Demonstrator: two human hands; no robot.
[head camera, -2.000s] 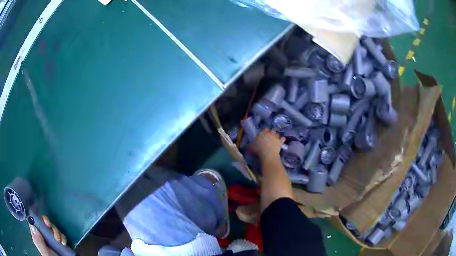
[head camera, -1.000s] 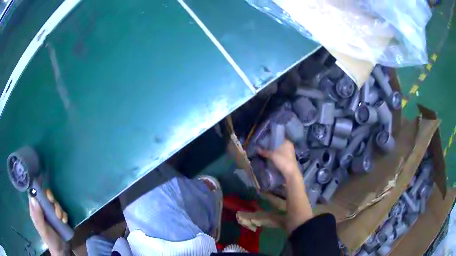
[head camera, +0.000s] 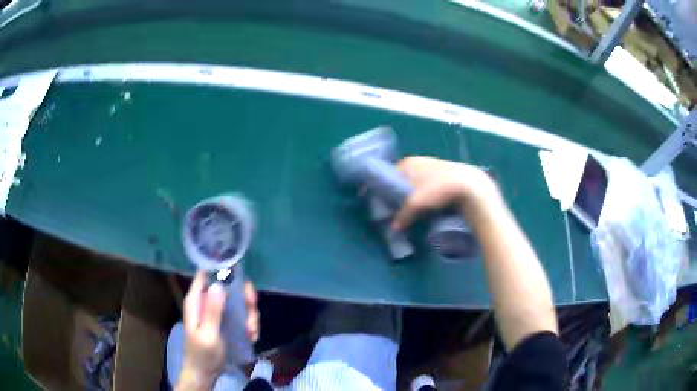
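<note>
My left hand (head camera: 205, 317) holds a grey fan housing (head camera: 219, 229) by its tube handle, over the bench's front edge. The round head is up and its open end faces me, showing spokes inside. My right hand (head camera: 436, 187) is over the middle of the bench, with its fingers on grey housings (head camera: 367, 153) that are blurred. One has its head to the upper left and a handle running under my fingers. Another tube points down, and a round head (head camera: 452, 237) shows below my wrist. How many it grips is unclear.
The green bench (head camera: 298, 221) has a pale edge strip (head camera: 336, 87) at its far side. A phone (head camera: 591, 191), paper and a clear plastic bag (head camera: 642, 240) lie at the right. A carton (head camera: 65, 305) with few parts is at lower left. Grey parts show below the bench at lower right.
The view has swung from the heaped carton to the bench. My right hand has come out of the carton with housings and is over the bench. My left hand still holds its housing.
</note>
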